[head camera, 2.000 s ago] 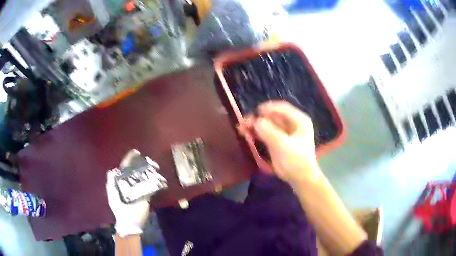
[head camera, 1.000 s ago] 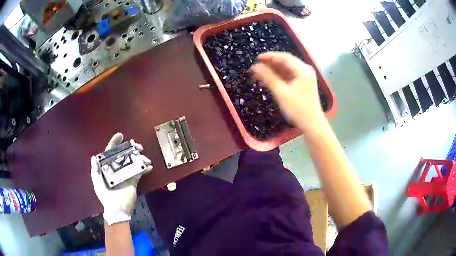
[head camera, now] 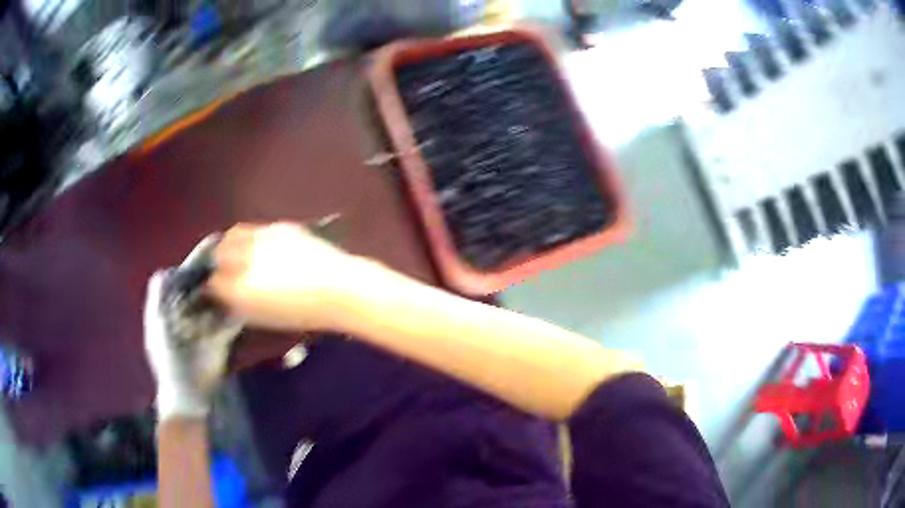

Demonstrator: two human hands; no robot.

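Note:
The picture is blurred by motion. My left hand (head camera: pixel 187 347), in a white glove, holds a dark grey fixture half (head camera: pixel 193 298) over the left part of the red-brown work board (head camera: pixel 149 208). My bare right hand (head camera: pixel 268 276) is at the fixture half with its fingers bent over its right side; whether it pinches a small part is hidden. The second fixture plate is not visible; my right hand and forearm cover that area. The reddish-orange parts tray (head camera: pixel 422 213), full of small black workpieces (head camera: pixel 506 149), stands right of the board.
A small bright pin (head camera: pixel 379 159) lies by the tray's left edge. The blurred press bed (head camera: pixel 109 99) is at the upper left. A spray can (head camera: pixel 14 375) is at the left rim. A red stool (head camera: pixel 819 392) and a blue bin (head camera: pixel 888 347) stand at the right.
My right hand has moved left from over the tray to the fixture half in my left hand. The second fixture plate has gone from view. The camera view has shifted.

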